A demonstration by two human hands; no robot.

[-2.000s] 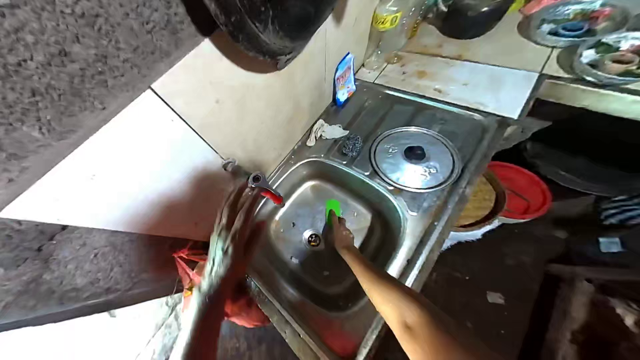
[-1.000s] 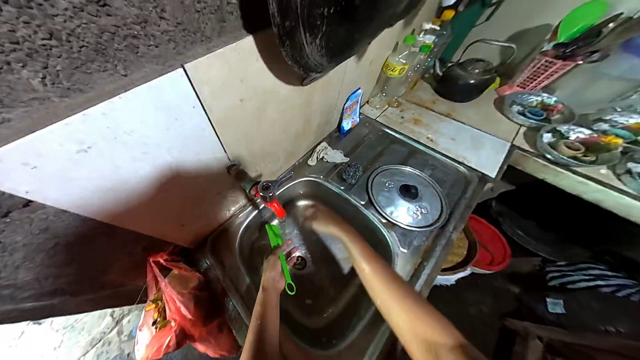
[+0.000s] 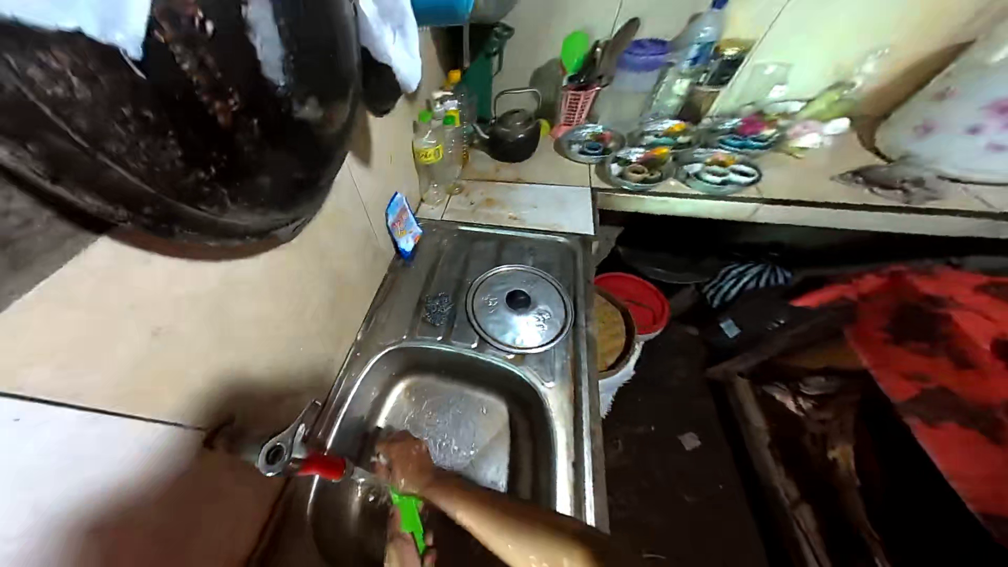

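Over the stainless steel sink basin, my left hand holds a green plastic utensil at the lower edge of the view. My right hand is closed around the utensil's upper end, which it hides. Something small and whitish shows at its fingers, too blurred to name. Just left of that hand is the red spout end of the metal faucet, with water running from it. Water splashes on the basin floor.
On the drainboard lie a round metal lid and a metal scouring pad; a blue pouch leans at the wall. A dark pan hangs upper left. Bottles, a kettle and filled dishes stand behind.
My right hand has come to the green utensil, which my left hand held under the faucet one second ago. The whitish cloth beside the scouring pad has left the drainboard. The view has swung right.
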